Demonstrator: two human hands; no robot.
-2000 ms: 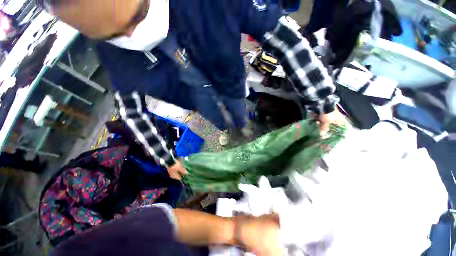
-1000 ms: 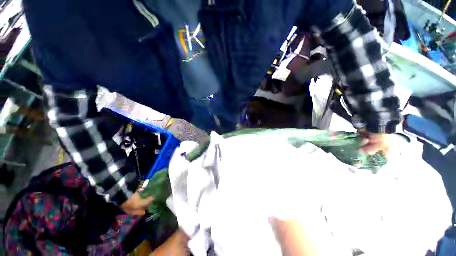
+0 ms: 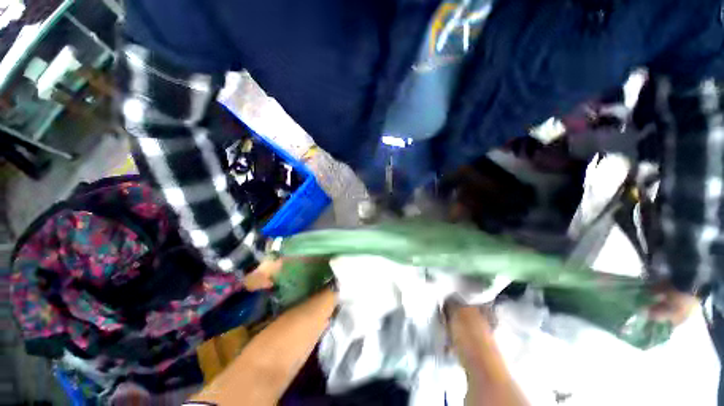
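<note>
A loose bundle of white cut pieces (image 3: 381,325) lies between my forearms, against the near side of the mouth of a green woven sack (image 3: 413,242). My left hand (image 3: 327,300) reaches to the left edge of the bundle, its fingers hidden by cloth and sack. My right hand (image 3: 463,308) is blurred at the right of the bundle, its fingers also hidden. Another person's two hands hold the sack rim at left and right, stretching it wide. More white pieces (image 3: 619,369) lie at the lower right.
A person in a navy jacket (image 3: 278,63) with checked cuffs stands close in front. A blue basket (image 3: 306,208) with dark contents is on the floor at left. Floral cloth (image 3: 95,262) lies at the far left. A table frame (image 3: 48,47) is at the upper left.
The white mass that covered the sack's front has come down and left, and more of the sack's rim shows. My forearms reach further in. The view has shifted, and the basket appears further right.
</note>
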